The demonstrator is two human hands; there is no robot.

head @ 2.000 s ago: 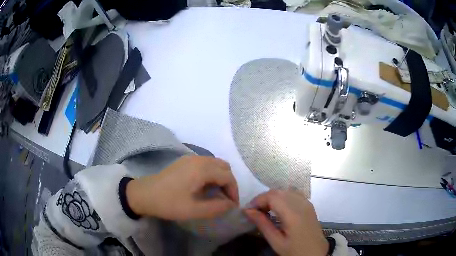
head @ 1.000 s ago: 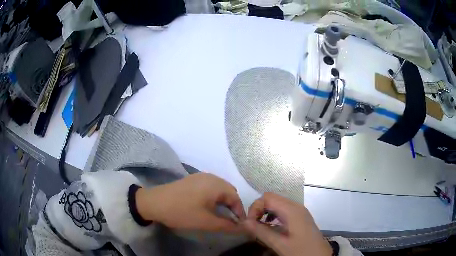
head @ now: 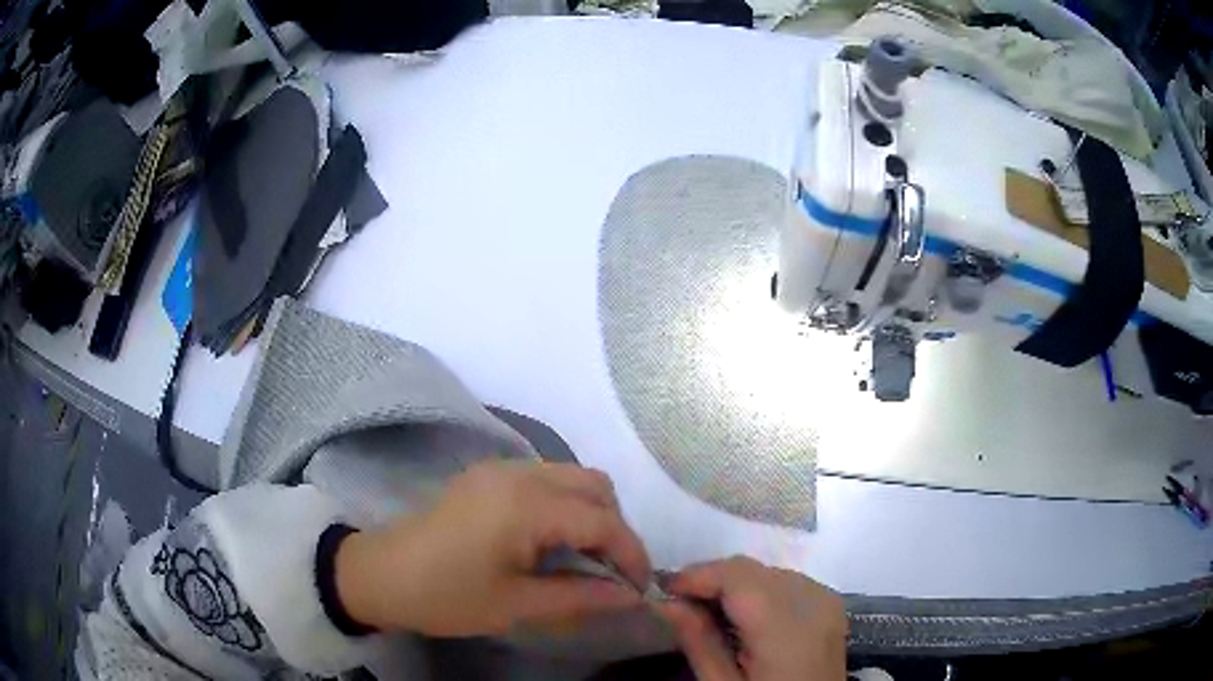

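Observation:
A light-grey ribbed fabric panel lies over the table's front left edge and runs down under my hands. My left hand pinches its edge at the bottom centre. My right hand pinches the same edge just beside it, fingertips nearly touching. The lower part of the panel is hidden by my hands and sleeve. A rounded light-grey textured piece lies flat on the table, its right side under the lit head of the white sewing machine. A bit of darker grey fabric shows behind my left hand.
Dark grey cut pieces are stacked at the left of the white table. Small snips lie at the far right. A black band wraps the machine arm. Cream fabric lies behind the machine.
My hands stay together at the panel edge, with my right hand slightly lower. The held fabric edge has shifted a little between my fingertips. The rounded piece stays in place beside the machine.

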